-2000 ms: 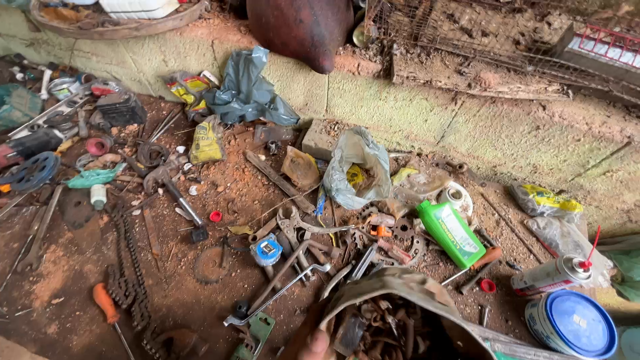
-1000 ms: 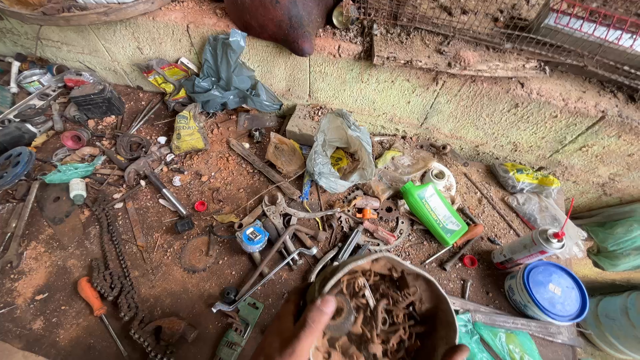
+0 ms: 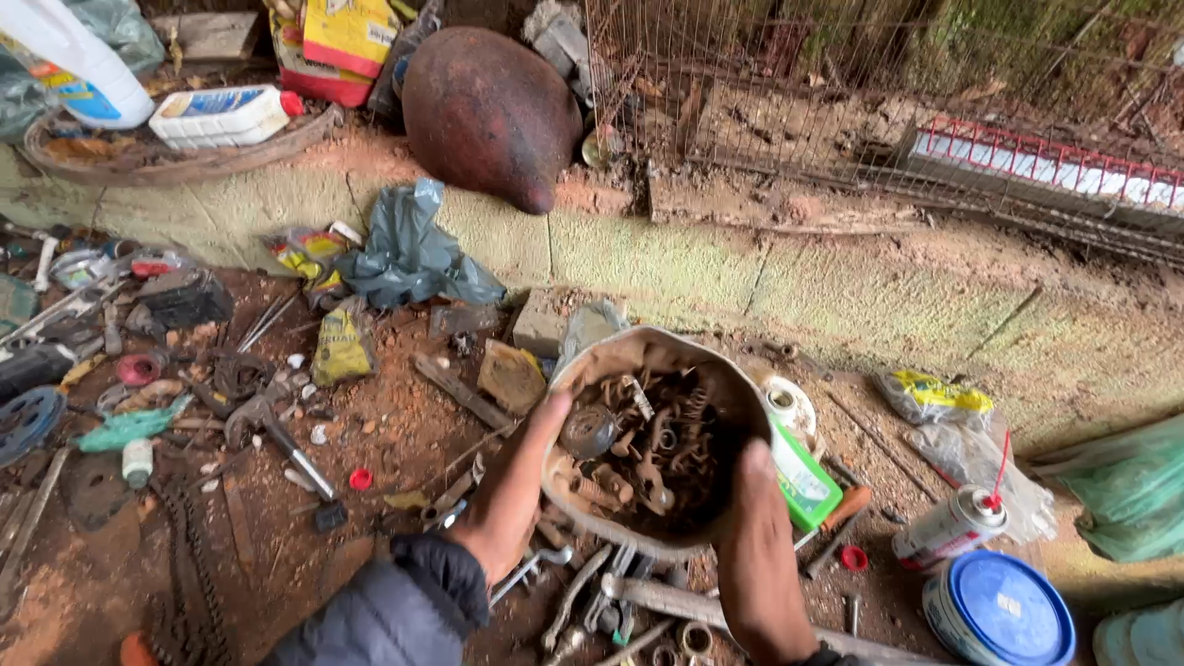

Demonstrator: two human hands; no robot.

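Observation:
Both hands hold a round, light-coloured container (image 3: 659,546) full of rusty bolts, springs and other small metal parts (image 3: 661,453). My left hand (image 3: 513,490) grips its left side, thumb at the rim. Against its right wall lies my right hand (image 3: 763,555), fingers mostly hidden behind it. Under and below the container, wrenches and metal parts (image 3: 666,601) lie on the dirt. A green plastic bottle (image 3: 803,476) shows just right of the container, beside an orange-handled screwdriver (image 3: 849,507). A hammer (image 3: 296,453) lies to the left.
A low wall (image 3: 666,259) crosses behind, with a large dark rounded object (image 3: 490,111) and wire mesh (image 3: 832,111) on top. Right stand a spray can (image 3: 953,527) and a blue-lidded tub (image 3: 1008,606). Chains (image 3: 190,555), plastic bags and a grey bag (image 3: 412,250) lie left.
The container has been raised from the bottom of the view toward the middle, now over the clear plastic bag. My right hand has come plainly into view on its right side.

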